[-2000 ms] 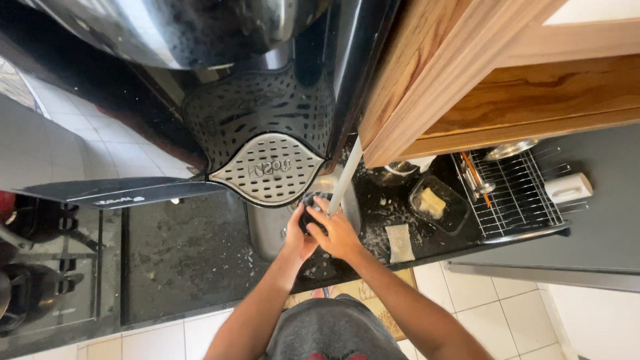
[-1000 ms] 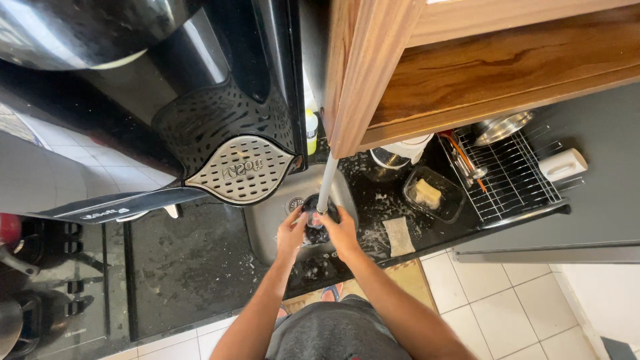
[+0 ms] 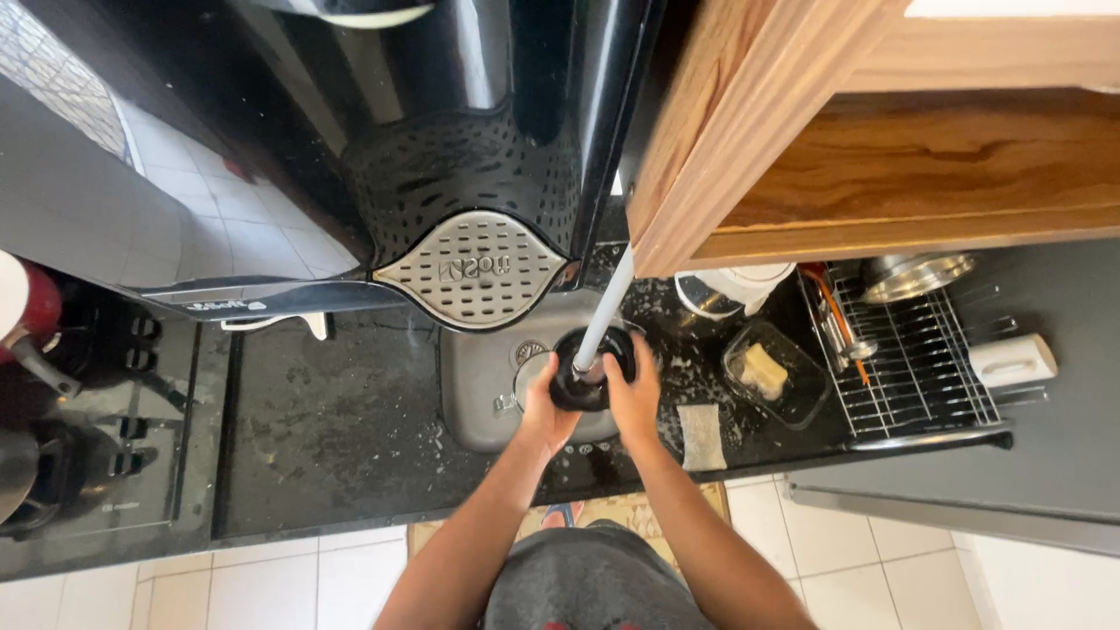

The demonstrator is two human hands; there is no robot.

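Note:
Both hands hold a round black bowl-like piece [image 3: 569,392] by its sides, over the stainless steel sink [image 3: 468,385] and under the end of the pale faucet spout [image 3: 605,306]. My left hand [image 3: 549,407] grips its left side; my right hand [image 3: 634,394] grips its right side, with the thumb near its middle. A light round item [image 3: 527,376], partly hidden, lies in the sink beside my left hand. Right of the sink, a wet cloth [image 3: 702,436] lies flat on the black stone counter, and a clear container [image 3: 809,394] holds a yellow sponge or soap bar [image 3: 764,371].
A black water purifier with a metal drip grille [image 3: 477,271] overhangs the sink, and a wooden cabinet [image 3: 752,166] hangs at upper right. A wire dish rack [image 3: 919,376] holds utensils and a white mug [image 3: 1015,360]. A stove [image 3: 96,472] with pots stands at left.
The hands now hold the black piece by opposite sides, with its round face plainly visible under the spout; earlier they were closer together over it. The view has shifted.

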